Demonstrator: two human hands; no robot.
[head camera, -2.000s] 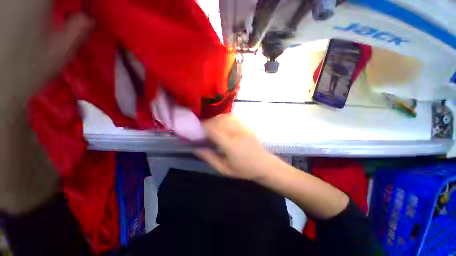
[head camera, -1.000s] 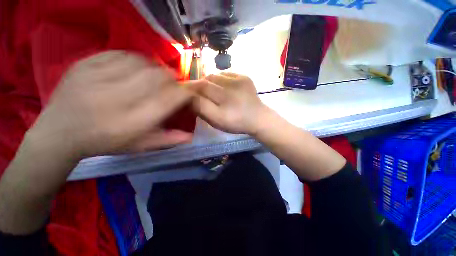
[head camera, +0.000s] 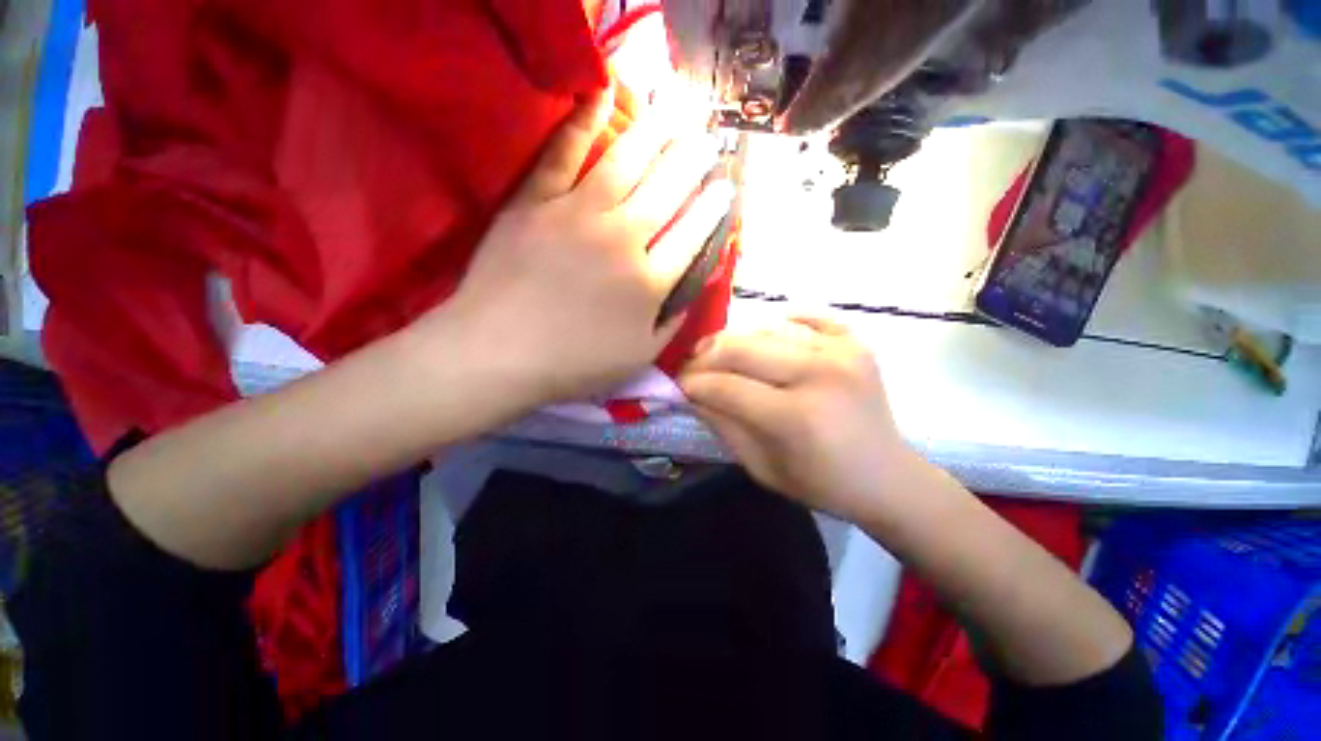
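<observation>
The red garment (head camera: 391, 159) lies in large loose folds left of the needle and hangs over the table's front edge. My left hand (head camera: 587, 268) lies flat on it with fingers spread, fingertips close to the glaring presser foot area (head camera: 736, 123). A blackish patch (head camera: 693, 275) shows on the cloth beside my left fingers. My right hand (head camera: 790, 398) pinches the garment's near edge just above the table's front edge. Pale lining (head camera: 652, 391) shows between the hands. The needle itself is lost in the glare.
The white machine head (head camera: 1130, 73) spans the top right, with a dark round knob (head camera: 864, 196) below it. A lit smartphone (head camera: 1072, 232) lies right of the needle on a magenta-red piece. Green-and-yellow snips (head camera: 1255, 359) lie farther right. Blue crates (head camera: 1217, 623) stand below the table.
My left hand has moved from a blurred position beside my right hand to flat on the cloth near the needle. My right hand has moved slightly toward the front edge. The camera view has shifted.
</observation>
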